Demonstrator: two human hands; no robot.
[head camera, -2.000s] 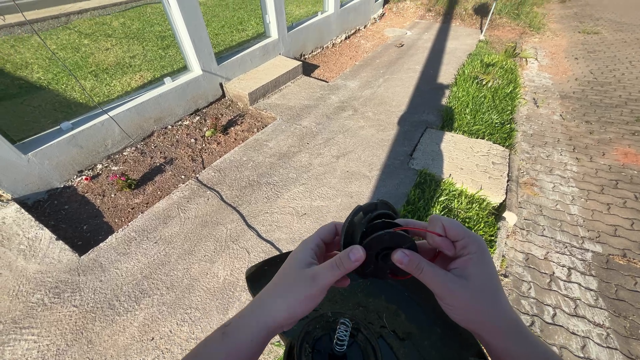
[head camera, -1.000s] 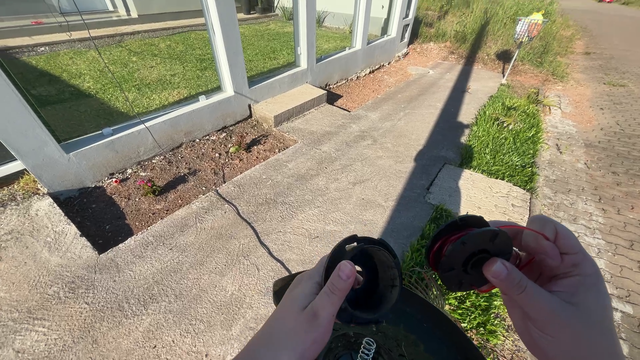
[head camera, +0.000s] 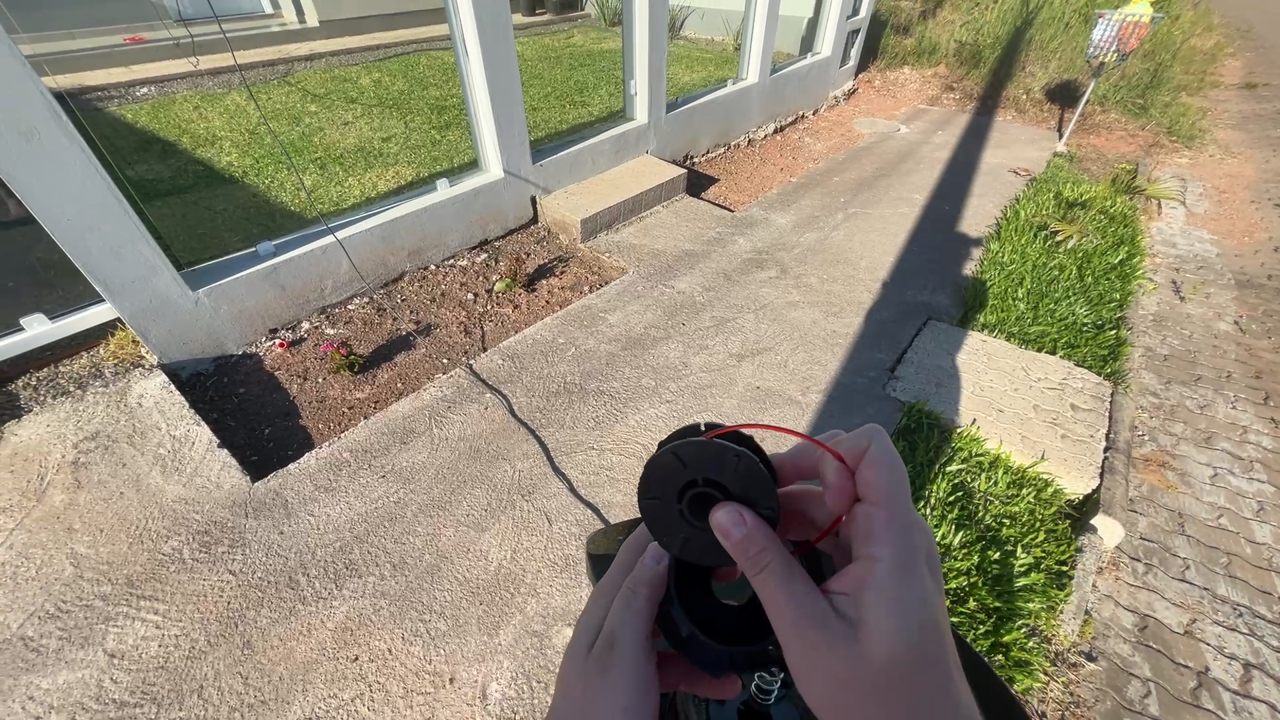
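Observation:
My right hand (head camera: 850, 560) grips a black plastic trimmer-line spool (head camera: 707, 500) by its rim, thumb on the near flange. From the spool, red trimmer line (head camera: 800, 434) loops over my right fingers. Just below, my left hand (head camera: 640, 630) holds a round black spool housing (head camera: 715, 620), its hollow side partly covered by the spool. Beneath both hands is a dark machine part, probably the string trimmer's head and guard (head camera: 985, 680), with a metal coil spring (head camera: 767, 686) standing on it. My hands hide much of this part.
Concrete paving (head camera: 420, 560) lies ahead, with a dark cord (head camera: 530, 430) running across it. A soil bed (head camera: 440, 330) and a glazed wall (head camera: 340, 240) stand at left. At right are a grass strip (head camera: 1060, 270), a loose concrete slab (head camera: 1010, 395) and block paving (head camera: 1190, 560).
Spool and housing, together two seconds ago and apart one second ago, are close again. The right hand has brought the spool leftward, over the housing.

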